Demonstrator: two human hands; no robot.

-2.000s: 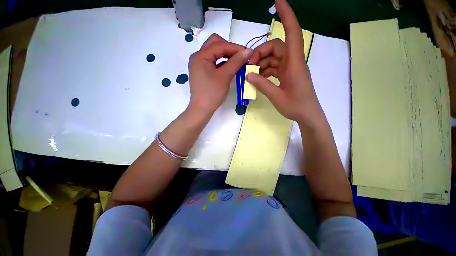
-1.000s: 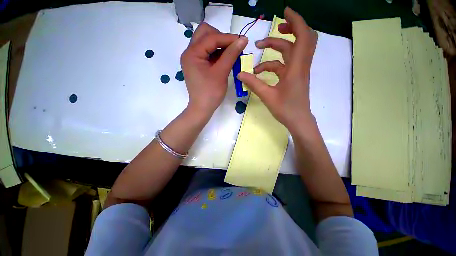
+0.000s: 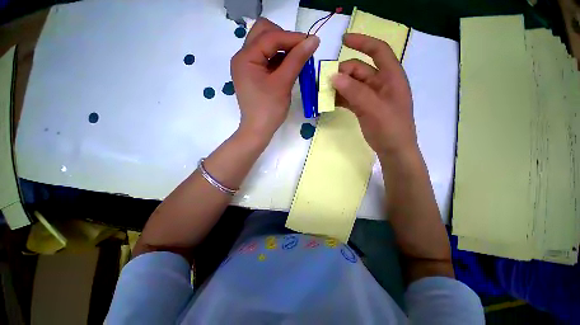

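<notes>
My left hand (image 3: pixel 267 79) pinches the top end of a blue battery pack (image 3: pixel 308 89), which hangs down with its thin red and dark leads (image 3: pixel 324 21) rising above my fingertips. My right hand (image 3: pixel 378 92) holds a small pale yellow adhesive pad (image 3: pixel 327 87) between thumb and fingers, just right of the battery pack. Whether pad and pack touch cannot be told. A long yellow adhesive sheet strip (image 3: pixel 334 171) lies slanted under my right hand, partly hidden by it.
Several dark round discs (image 3: pixel 189 59) lie on the white sheet (image 3: pixel 127 139). A grey post (image 3: pixel 243 9) stands at the back. A stack of yellow adhesive sheets (image 3: pixel 493 133) lies at right. A narrow yellow strip (image 3: pixel 11 139) is at far left. Cardboard (image 3: pixel 60 289) is at lower left.
The pad, earlier lying over the battery pack's right side, is now shifted right, beside the pack. My right fingers have closed in on the pad. The view has shifted slightly.
</notes>
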